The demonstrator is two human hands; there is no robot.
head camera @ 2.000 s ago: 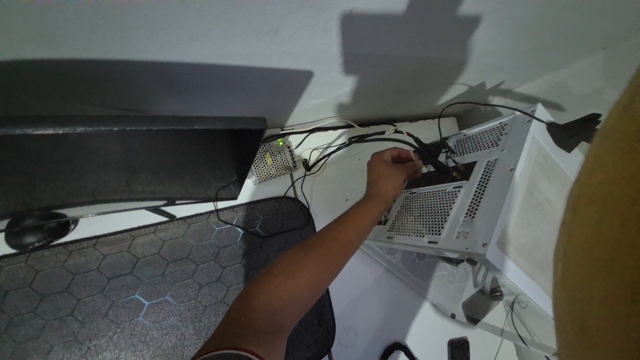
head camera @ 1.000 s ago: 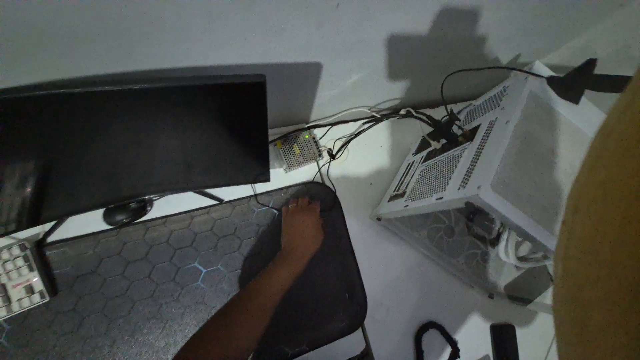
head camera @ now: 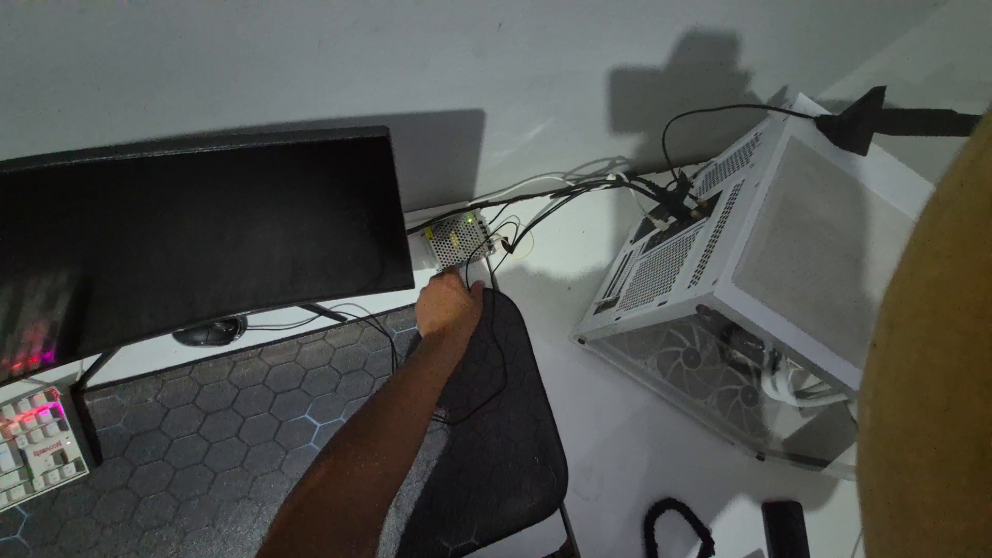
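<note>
My left hand (head camera: 449, 304) is at the near edge of a perforated metal power supply (head camera: 459, 240), its back toward the view and its fingers curled down. A thin black cable (head camera: 468, 273) runs between the thumb and the fingers; the fingertips are hidden, so whether they grip it or the metal case cannot be told. A small green light glows on the power supply. Farther right, black and white cables (head camera: 589, 184) lead into the back of a white computer case (head camera: 740, 271). My right hand is not in view.
A dark monitor (head camera: 201, 232) stands at left, with a black mouse (head camera: 209, 332) beneath it and a lit keyboard (head camera: 39, 446) at the left edge. A hexagon-patterned desk mat (head camera: 256, 434) lies below. A black strap (head camera: 674, 511) and a black object (head camera: 785, 531) are at the bottom right.
My left hand has gone from the cables behind the computer case to the mat, then up to the power supply. The keyboard now shows coloured lights, which were not visible one second ago.
</note>
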